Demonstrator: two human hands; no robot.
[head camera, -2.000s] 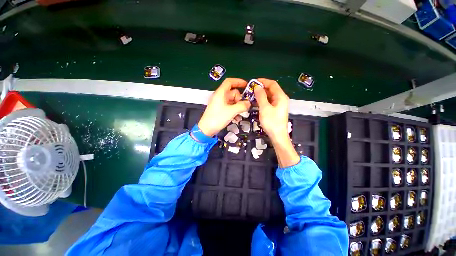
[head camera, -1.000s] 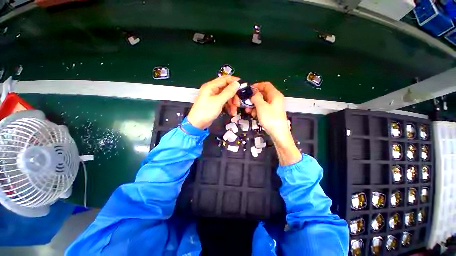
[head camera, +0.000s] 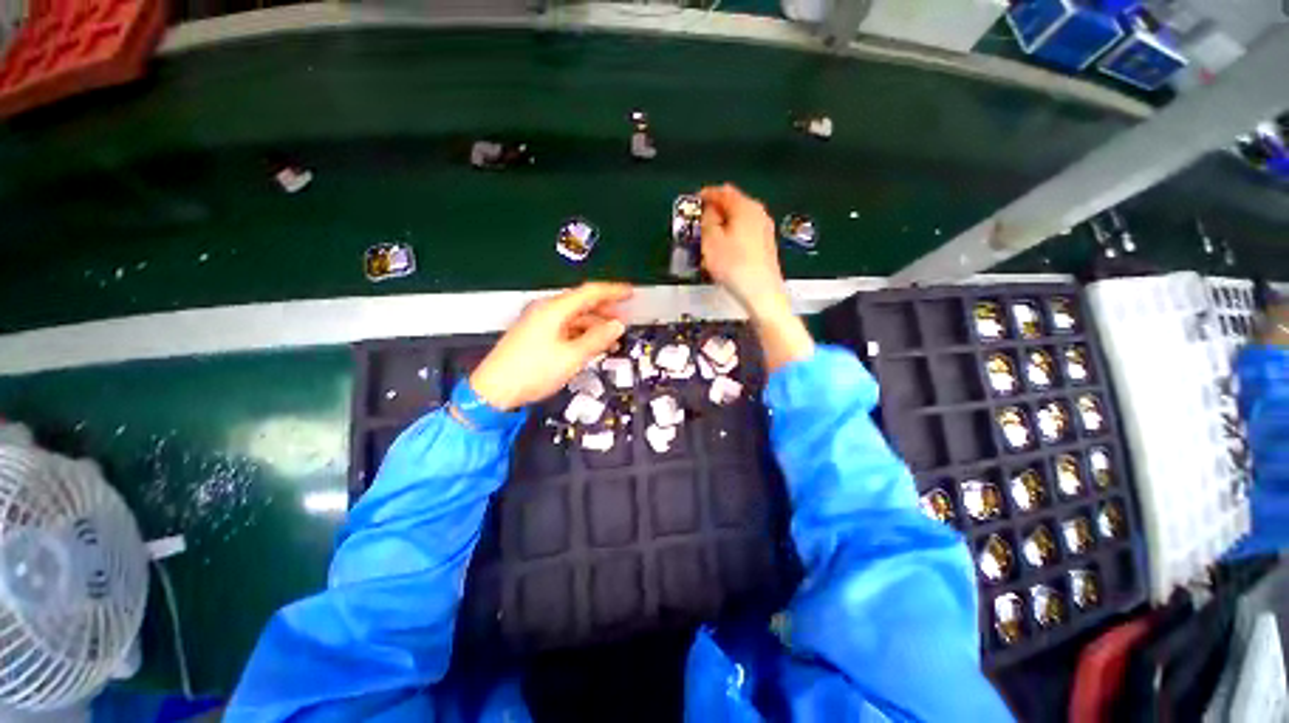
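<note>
My right hand is over the belt with its fingertips closed on the edge of a joined unit, a shiny housing with a pale block hanging towards me. The unit appears to lie on the belt; whether it is fully down is hard to tell. My left hand is over the upper part of the black near tray, fingers apart and seemingly empty. A loose heap of pale grey-white blocks with thin dark bits lies in the tray, right of my left hand.
The dark green belt carries several housings and joined units. A black pocket tray of housings and white trays stand right. A white fan is at left. Another person's blue sleeve shows at far right.
The view has shifted. My right hand has moved from above the near rail onto the belt with the unit. My left hand has let go and drawn back over the near tray.
</note>
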